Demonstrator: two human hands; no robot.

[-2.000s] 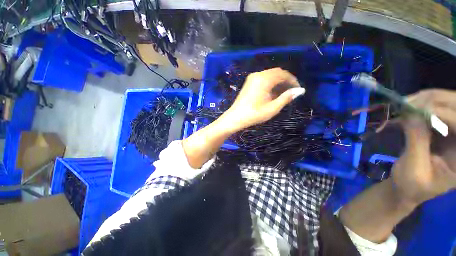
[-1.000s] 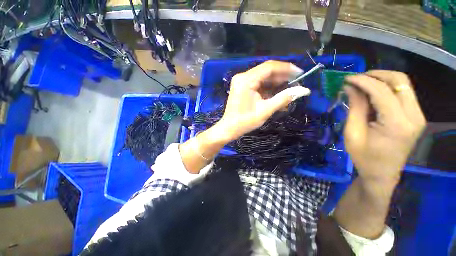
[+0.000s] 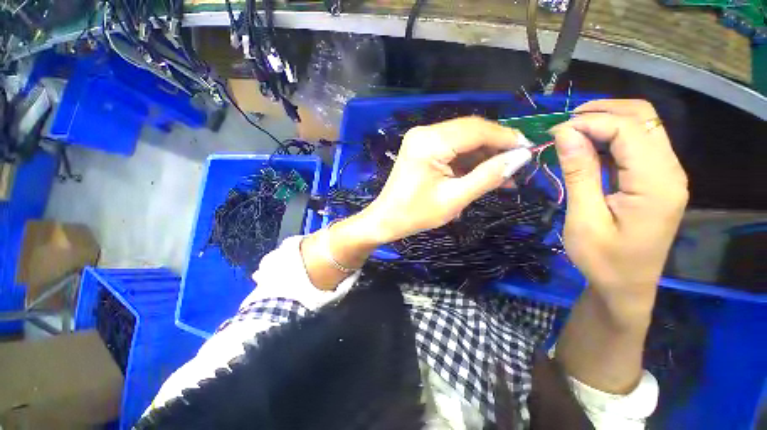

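Note:
A green circuit board panel is held in the air between my hands, below the bench edge. My left hand pinches the board's left end with thumb and forefinger. My right hand pinches thin red and white wire ends at the board's right part. The fingers partly hide the board and the wires. A soldering iron points down from the bench edge, its tip just above the board. A heap of black cables lies in the blue bin below my hands.
The bench runs across the top. Cables hang over its left part, near a clear plastic bag. Green panels lie at the bench's right. A left blue bin holds boards on cables. A cardboard box is at lower left.
My right hand came in from the lower right with the board and wires, and both hands are now close together. The board is turned nearly edge-on below the iron tip.

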